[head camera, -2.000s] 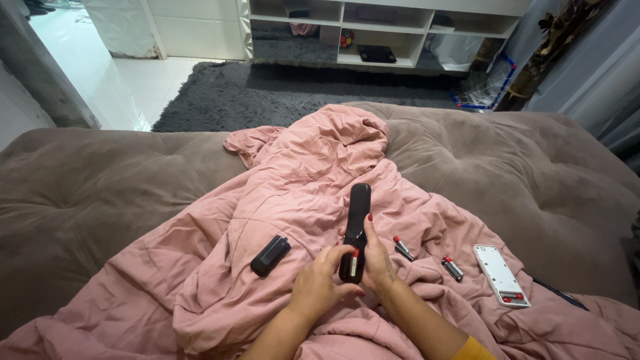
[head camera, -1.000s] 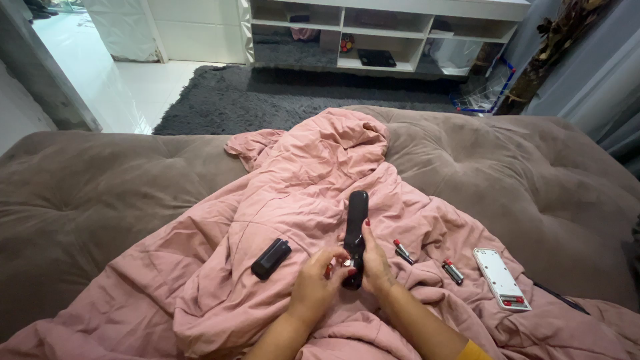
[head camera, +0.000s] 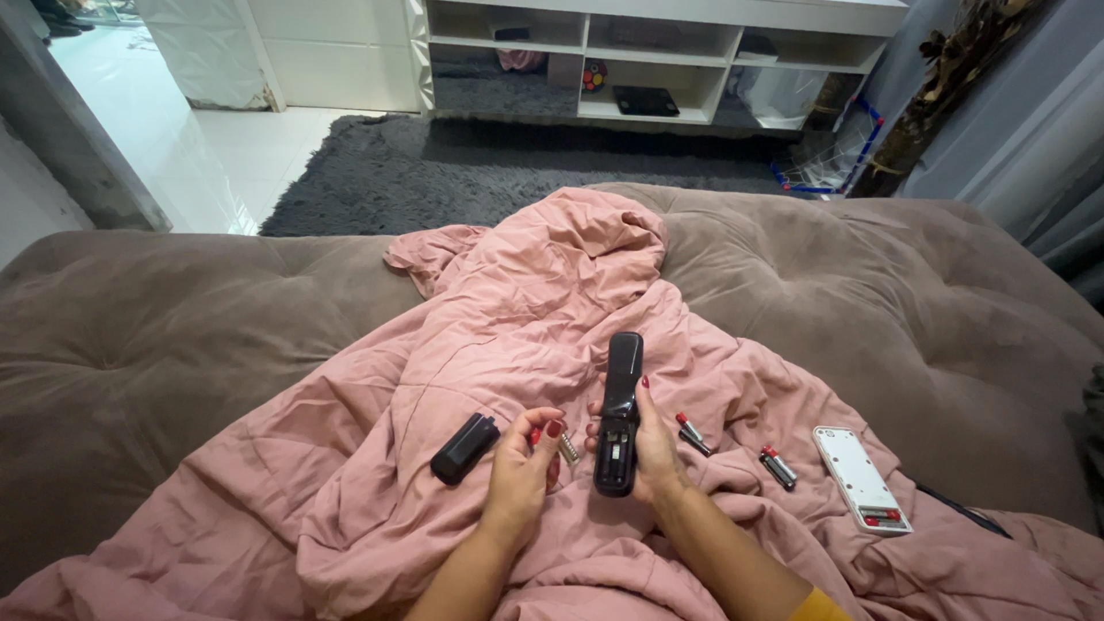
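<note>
My right hand (head camera: 653, 448) holds a black remote control (head camera: 623, 371) upright, its back facing me and its battery compartment uncovered. To its left, my left hand (head camera: 528, 461) pinches a battery (head camera: 568, 448) with a red end, apart from the remote. A black battery cover (head camera: 464, 448) lies on the pink blanket left of that hand. Right of my right hand lie loose batteries (head camera: 693, 433), and farther right there are more red-and-dark batteries (head camera: 778, 467). A white remote control (head camera: 862, 479) rests face down at the right, with red batteries in its open compartment.
The pink blanket (head camera: 517, 345) is rumpled over a brown tufted couch (head camera: 811, 285). A dark cable or strap (head camera: 962, 511) runs beside the white remote. Beyond the couch are a dark shaggy rug (head camera: 379, 177) and a white TV stand (head camera: 655, 52).
My left hand has moved left, away from the remote, with a battery between its fingers. The remote's compartment, covered by my fingers earlier, is now in plain view.
</note>
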